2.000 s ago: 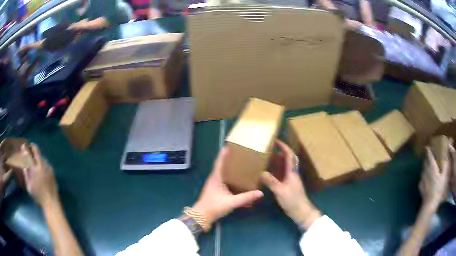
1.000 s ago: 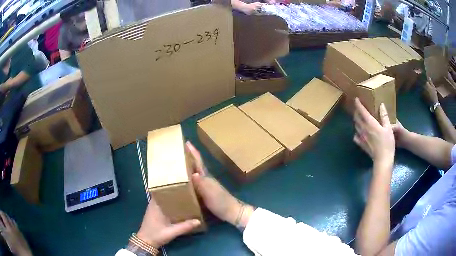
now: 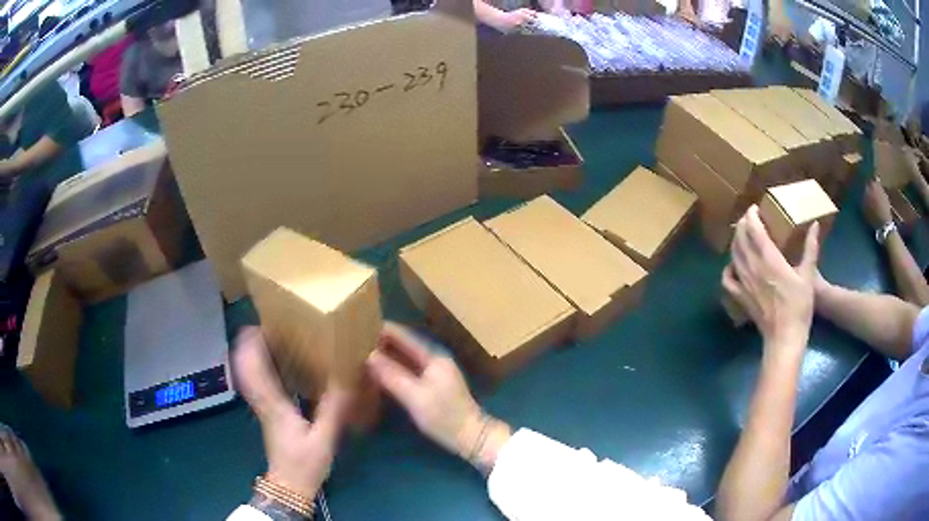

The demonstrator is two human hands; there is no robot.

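Observation:
A brown packed box (image 3: 316, 310) is held tilted above the dark green table, right of the scale. My left hand (image 3: 290, 427) grips its lower left side and is blurred. My right hand (image 3: 428, 392) has its fingertips at the box's lower right side. The digital bench scale (image 3: 175, 341) has nothing on its plate, and its blue digits glow but are hard to read. Three waiting boxes (image 3: 489, 290) lie in a row to the right.
The cardboard sign (image 3: 326, 153) marked "230-239" stands behind the box. A lone box (image 3: 49, 341) and a larger shipping carton (image 3: 107, 224) are at left. Stacked boxes (image 3: 728, 142) stand at right. Another person's hands (image 3: 779, 265) hold a box there.
My view has swung right since the oldest frame. In the last second the held box has turned and tilted, and my left hand has shifted up its side. The neighbour's box has turned.

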